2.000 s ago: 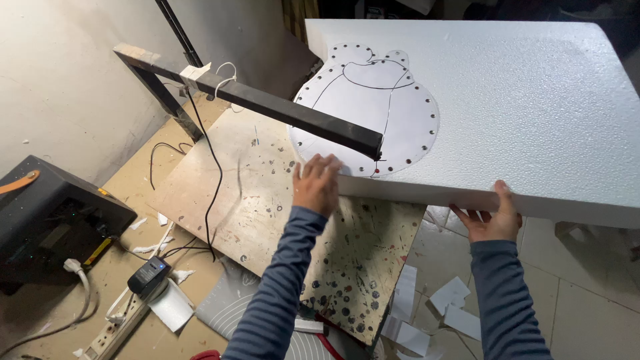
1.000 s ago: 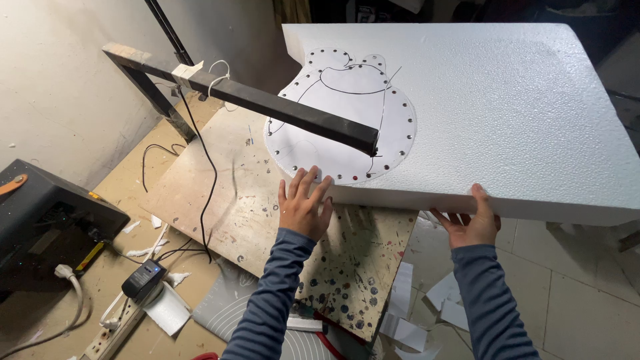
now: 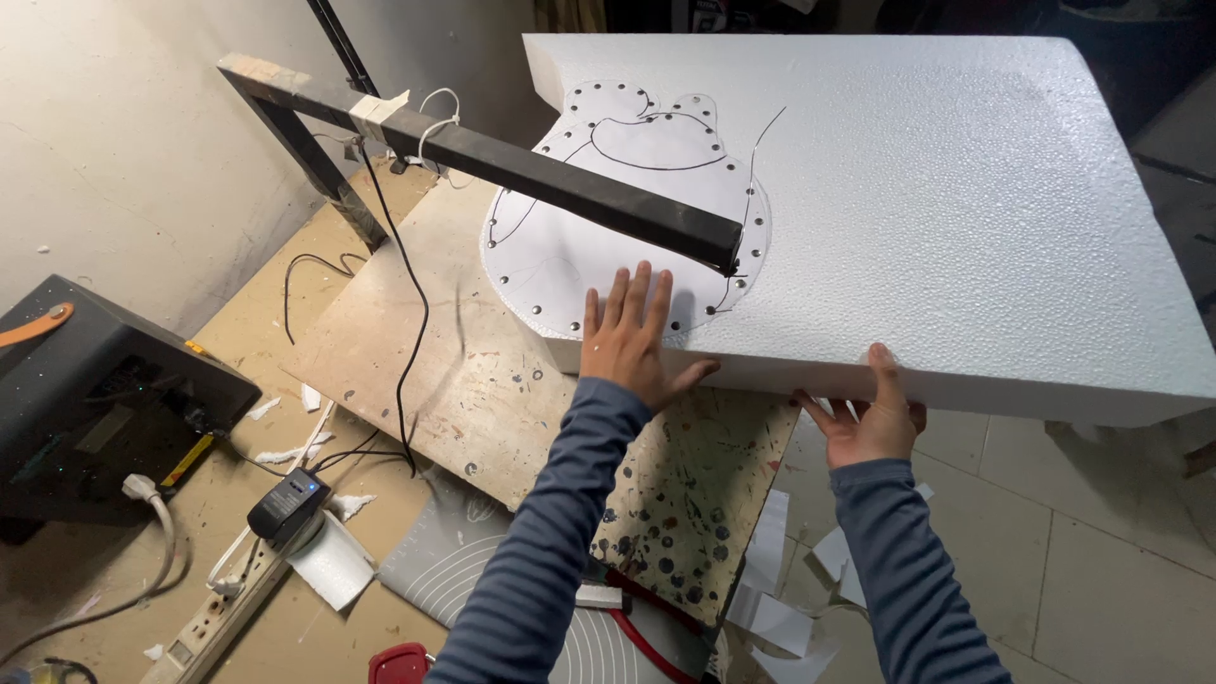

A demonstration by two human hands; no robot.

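Note:
A thick white polystyrene foam block point(image 3: 931, 218) lies over a paint-marked wooden board point(image 3: 399, 351) and sticks out past its right edge. On the block's left part a white paper template point(image 3: 655, 142) with drawn black lines is fixed by several dark round pins around its rim. My left hand point(image 3: 632, 332) lies on the paper's lower edge, fingers spread, thumb at the block's near side. My right hand point(image 3: 869, 408) grips the near edge, thumb on top and fingers below. The black arm point(image 3: 570, 185) of a frame reaches over the paper, and a thin wire runs at its end.
A dark box-shaped device point(image 3: 104, 408), a power strip point(image 3: 214, 608) and a black adapter point(image 3: 288, 503) stand at left. Cords cross the board. Below are a grey mat point(image 3: 456, 541), red-handled pliers point(image 3: 655, 646) and a red lid point(image 3: 399, 663). Foam scraps point(image 3: 769, 617) lie on the tiled floor.
The foam block has shifted and turned relative to the black arm, whose end now lies nearer the template's right rim. My left hand has moved from the block's near edge onto the paper.

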